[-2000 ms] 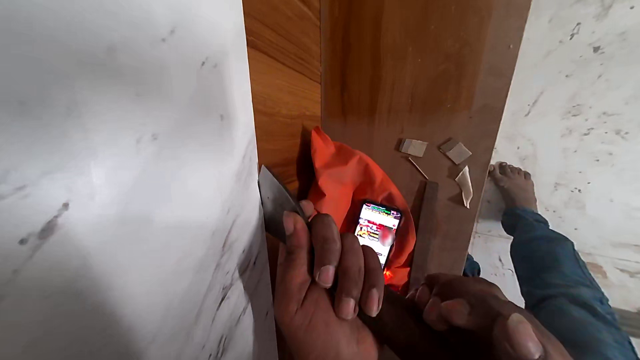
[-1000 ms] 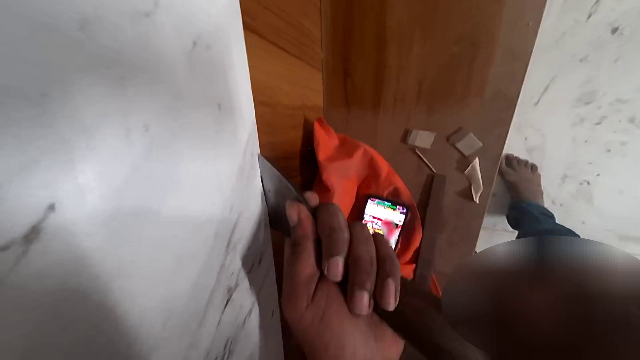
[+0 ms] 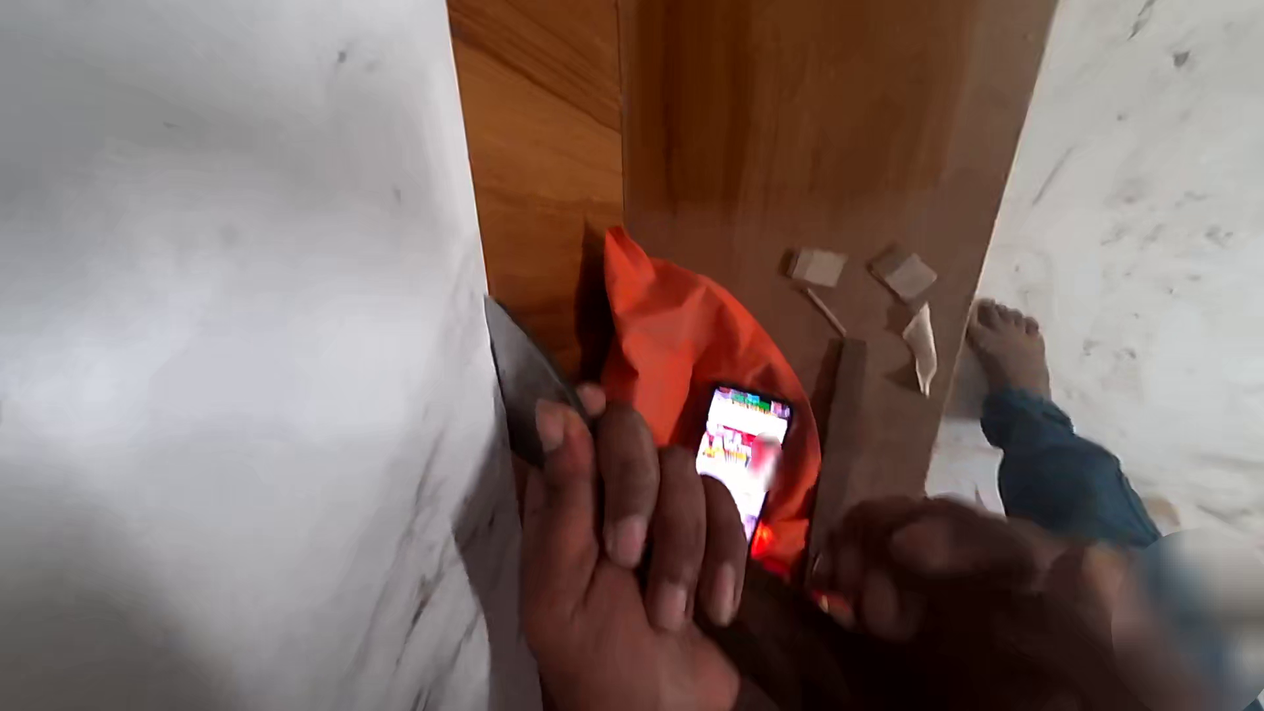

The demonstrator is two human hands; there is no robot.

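My left hand [image 3: 632, 553] is palm up, its fingers curled around a tool with a flat grey metal blade [image 3: 528, 380]. The thumb and a fingertip press on the blade, whose pointed end touches the edge of a white marble-patterned panel [image 3: 247, 326]; the handle is mostly hidden in the fist. My right hand [image 3: 918, 563] is dark and blurred at the lower right, its fingers curled, and what it may hold is not clear. Beyond the left fingers, a phone [image 3: 746, 444] with a lit screen lies on an orange cloth [image 3: 671, 326].
On the brown wood-grain board [image 3: 760, 118] lie small wooden pieces [image 3: 818, 268], a thin stick [image 3: 826, 310], a curled pale scrap [image 3: 920, 348] and a dark strip [image 3: 844, 425]. A bare foot [image 3: 1009, 346] and a blue trouser leg [image 3: 1071, 474] are on the pale floor at right.
A large blurred rounded shape covered the lower right one second ago; the right hand and the trouser leg show there now. The left hand keeps its hold on the bladed tool.
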